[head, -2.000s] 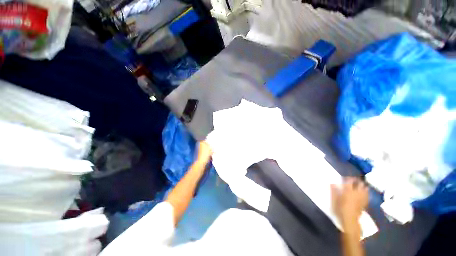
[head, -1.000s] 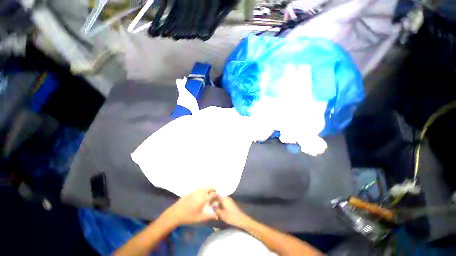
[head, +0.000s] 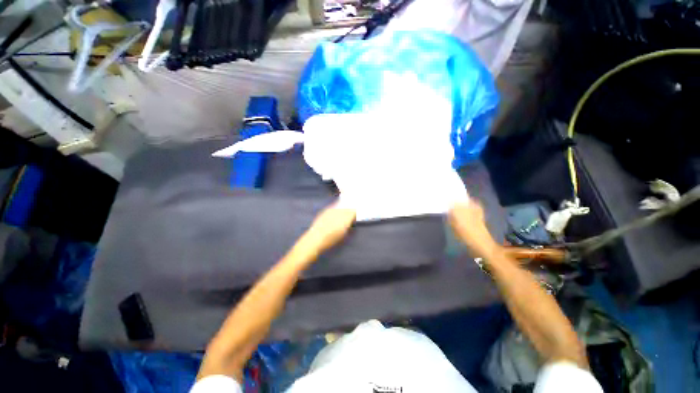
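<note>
A white garment (head: 395,173) is spread between my two hands above the grey pressing board (head: 176,253), its near edge stretched straight. A pointed white part reaches left over the blue block. My left hand (head: 335,220) holds the near left corner. My right hand (head: 466,218) holds the near right corner. Both hands are bare and somewhat blurred. The cloth is overexposed, and its far part merges with the white in the blue plastic bag (head: 330,77), so the border between them cannot be told.
The blue block (head: 249,167) lies at the board's far side, and a black phone (head: 136,316) at its near left corner. The iron's brown handle (head: 537,254) shows at the right edge, partly behind my right forearm. A yellow hose (head: 572,130) curves above it. Hangers (head: 219,34) hang at the back.
My hands have moved apart from their meeting point and forward, stretching the garment's near edge. The garment has moved right and away, toward the blue bag. The view has shifted.
</note>
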